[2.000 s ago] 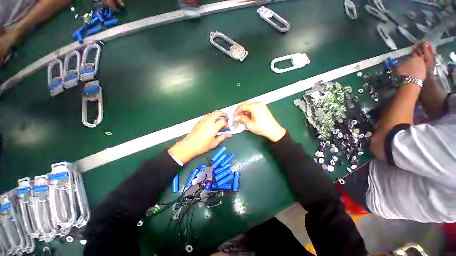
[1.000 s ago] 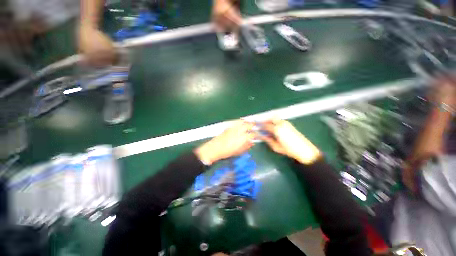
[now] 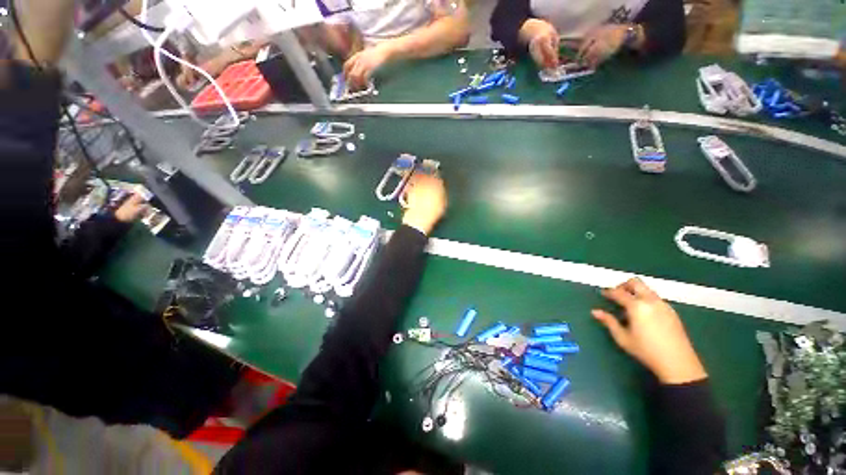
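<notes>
My left hand (image 3: 425,201) reaches over the belt, its fingers on a pale loop-shaped housing (image 3: 423,171) that they partly cover. A fitted housing (image 3: 397,176) with a blue patch lies just left of it. My right hand (image 3: 654,332) is empty, fingers apart, near the pale rail. Blue battery cells (image 3: 547,357) lie heaped on the green bench between my arms, with thin black wires (image 3: 473,371) and grey pieces beside them.
Fitted housings (image 3: 288,246) stand in a row at left by the rail (image 3: 529,264). A loop housing without visible blue (image 3: 722,247) lies on the belt at right. Green and white parts (image 3: 807,390) are heaped at right. Workers' hands (image 3: 575,51) are across the belt. A grey post (image 3: 139,139) stands at left.
The view has swung left. My hands, together near the rail before, are now apart; the left has moved out over the belt to the left, and the right has opened.
</notes>
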